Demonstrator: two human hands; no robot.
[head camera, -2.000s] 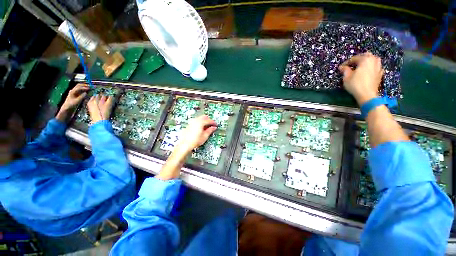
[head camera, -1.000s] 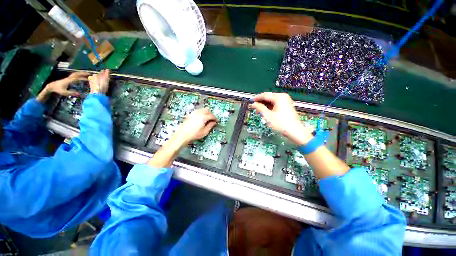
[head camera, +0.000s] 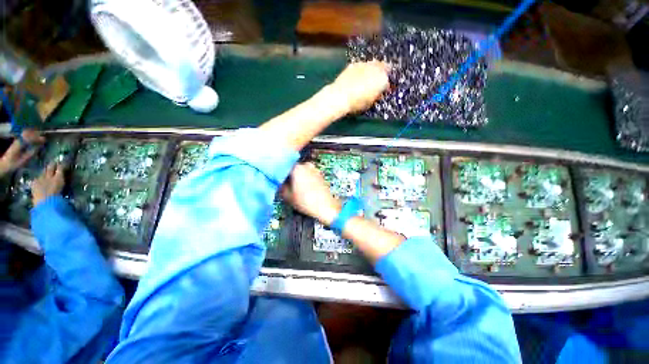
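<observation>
My left hand (head camera: 361, 85) is stretched out over the left edge of the component pile (head camera: 434, 78), behind the line; its fingertips are blurred and partly hidden. My right hand (head camera: 307, 190), with a blue strap (head camera: 346, 215) on the wrist, is over the left part of a pallet (head camera: 442, 206) at a circuit board (head camera: 338, 170). Its fingertips are hidden, so I cannot tell if it holds a component. My left sleeve covers part of the pallet to the left.
A white fan (head camera: 158, 48) stands behind the line. Green panels (head camera: 80, 96) lie at the left of the bench. A co-worker's hand (head camera: 48, 182) is over the far left pallet. The conveyor rail (head camera: 334, 286) runs in front. A second pile (head camera: 632, 106) lies far right.
My left hand has moved from the boards back to the component pile. My right hand has moved left and forward over the boards. The view has swung to the right.
</observation>
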